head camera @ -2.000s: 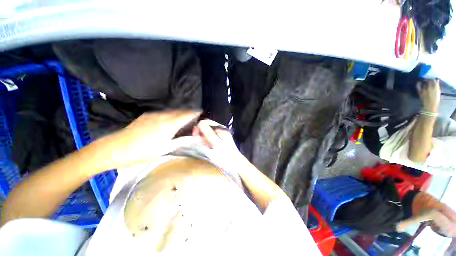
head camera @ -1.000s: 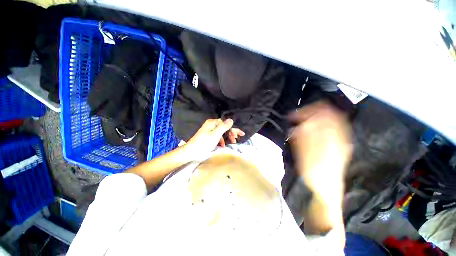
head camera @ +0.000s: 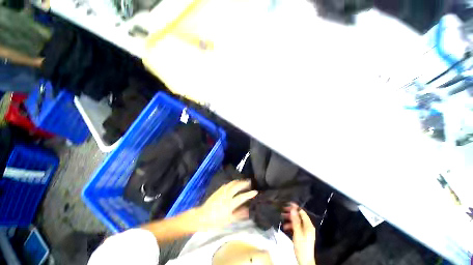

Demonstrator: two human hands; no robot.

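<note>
A dark garment piece point(head camera: 269, 206) lies bunched on my lap, below the front edge of the white table. My left hand point(head camera: 225, 206) is at its left side with the fingers spread over the cloth; it is slightly blurred. My right hand point(head camera: 300, 227) is at its right side with the fingertips on the cloth edge. The cloth runs between both hands. Blur hides how firmly the fingers hold it.
The white table point(head camera: 311, 98) crosses the view diagonally. A blue crate point(head camera: 155, 106) with dark bundles point(head camera: 174, 155) stands left of my lap. More blue crates point(head camera: 26, 181) and a pale basket point(head camera: 93, 121) are further left. A white label point(head camera: 371, 215) hangs at the table edge. Another person's arm point(head camera: 21, 57) shows top left.
The view has swung left, showing more table and crates. My right hand has come down from the right to the cloth near my left hand.
</note>
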